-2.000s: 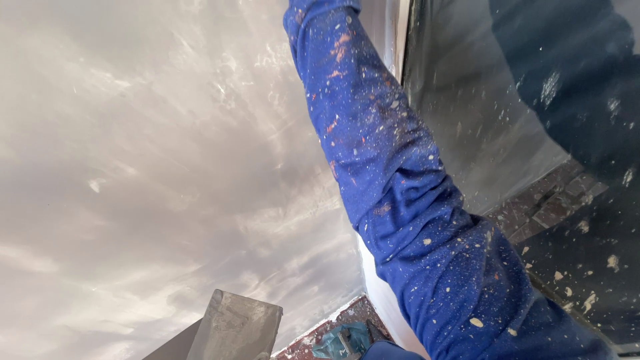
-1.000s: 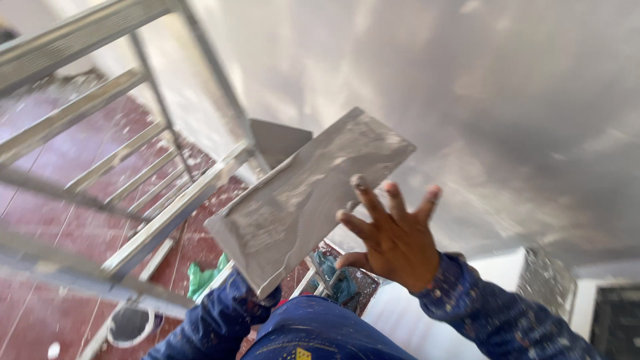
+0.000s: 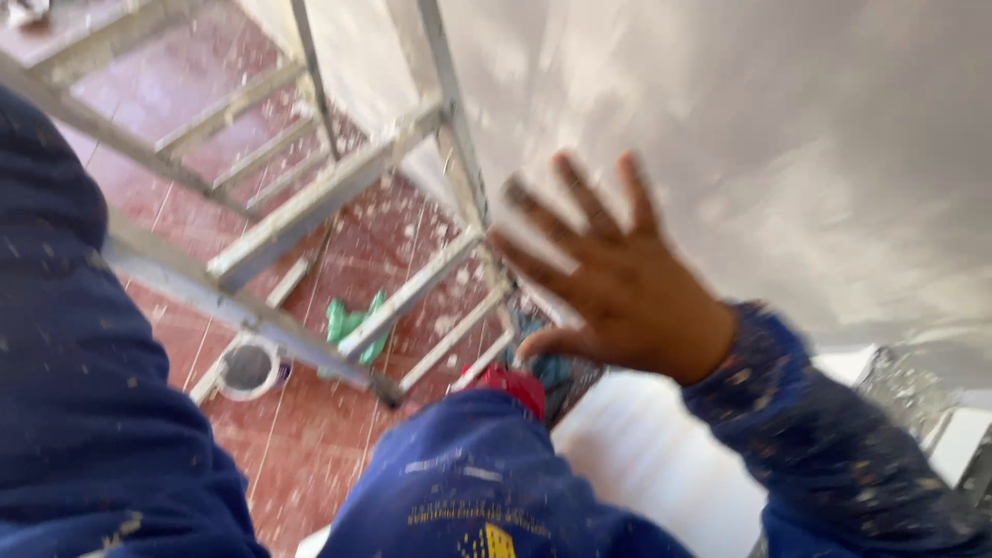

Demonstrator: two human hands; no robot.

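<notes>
My right hand (image 3: 620, 287) is spread wide in front of the smeared grey-white wall (image 3: 814, 170), fingers apart, with nothing in it. It looks close to the wall, but whether it touches cannot be told. Its blue sleeve is spattered with plaster or paint. My left hand lies outside the picture; a dark blue sleeve fills the left edge. The broad plastering blade seen a second ago is out of view. Below and left of my right hand stands an aluminium stepladder (image 3: 325, 194), its rungs spattered.
Red floor tiles (image 3: 271, 465) carry white splatter. A white-rimmed bucket (image 3: 248, 366) and a green plastic bag or bottle (image 3: 353, 322) lie beyond the ladder. Something red (image 3: 508, 387) and a bluish cloth or bag (image 3: 549, 364) are by the wall's foot. A white surface (image 3: 659, 457) lies below my right arm.
The view has swung down to the ladder and floor. The broad blade, seen beside my right hand a second ago, has left the picture. My right hand remains spread.
</notes>
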